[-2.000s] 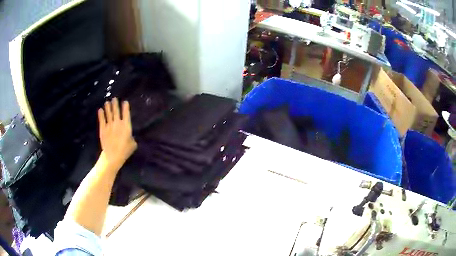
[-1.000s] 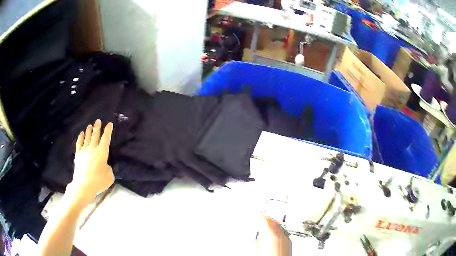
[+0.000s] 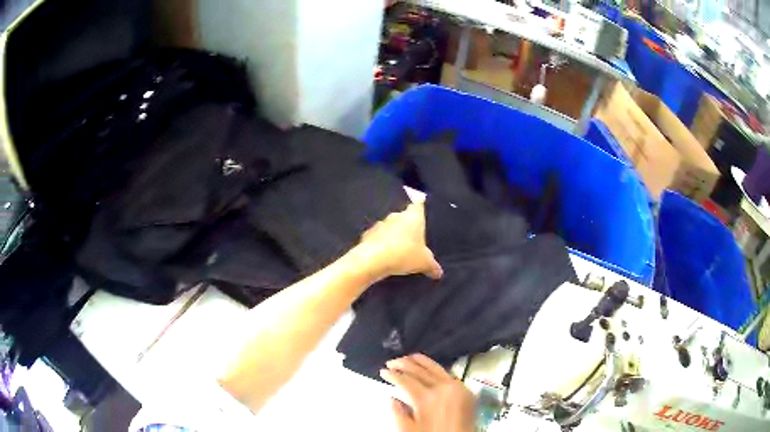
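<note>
Black fabric pieces (image 3: 481,295) lie spread over the white table, from the heap at the left to the sewing machine head. My left hand (image 3: 401,240) rests on the black fabric with its fingers bent; a small pale spot shows at its fingertips. Whether it pinches the cloth is unclear. My right hand (image 3: 435,396) is at the fabric's front edge, beside a small pale logo, fingers curled; its grip is unclear. The black heap (image 3: 127,126) at the left has white dots.
The white machine head (image 3: 625,371) with red lettering is at the lower right. A large blue bin (image 3: 507,126) with black pieces stands behind the table. A pale pillar (image 3: 333,67) stands behind the heap. Cartons (image 3: 637,139) and another blue bin (image 3: 705,253) are farther right.
My left hand has moved right from the heap onto the spread pieces. The black fabric now reaches toward the machine head. My right hand shows more fully, at the fabric's edge.
</note>
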